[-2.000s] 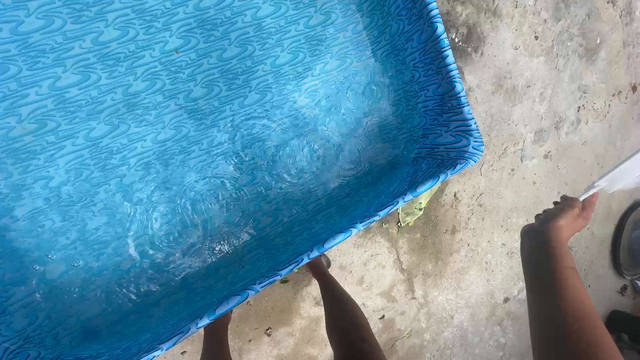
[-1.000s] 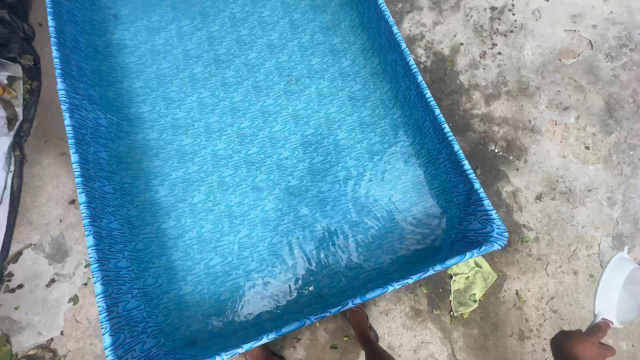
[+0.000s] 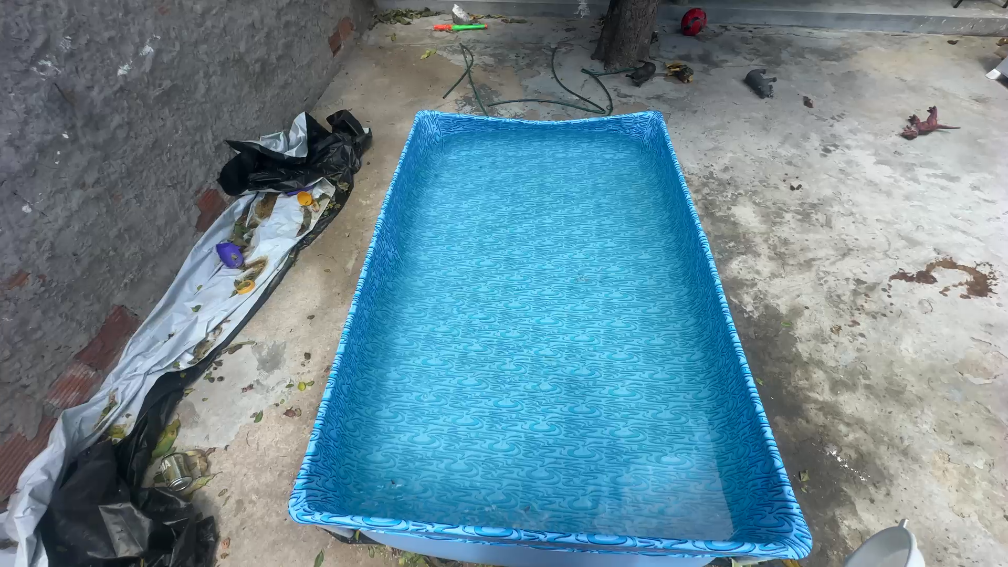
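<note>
Neither of my hands shows in the head view now. A rectangular blue patterned pool (image 3: 543, 529) holding shallow, clear water fills the middle of the view, its near edge close to the bottom of the frame. At the bottom right corner, part of a white plastic container (image 3: 890, 547) shows near the pool's corner; whether a hand holds it is hidden below the frame.
A black and white plastic sheet (image 3: 189, 307) with leaves lies along the rough wall (image 3: 142, 118) at left. Beyond the pool are a green hose (image 3: 543, 101), a tree trunk (image 3: 626, 31), a red ball (image 3: 693, 22) and toy animals, one a reddish figure (image 3: 929, 124).
The view has tilted up and widened to the whole pool. The hand seen earlier at the right with the white container is out of frame. The ripples in the water have largely calmed.
</note>
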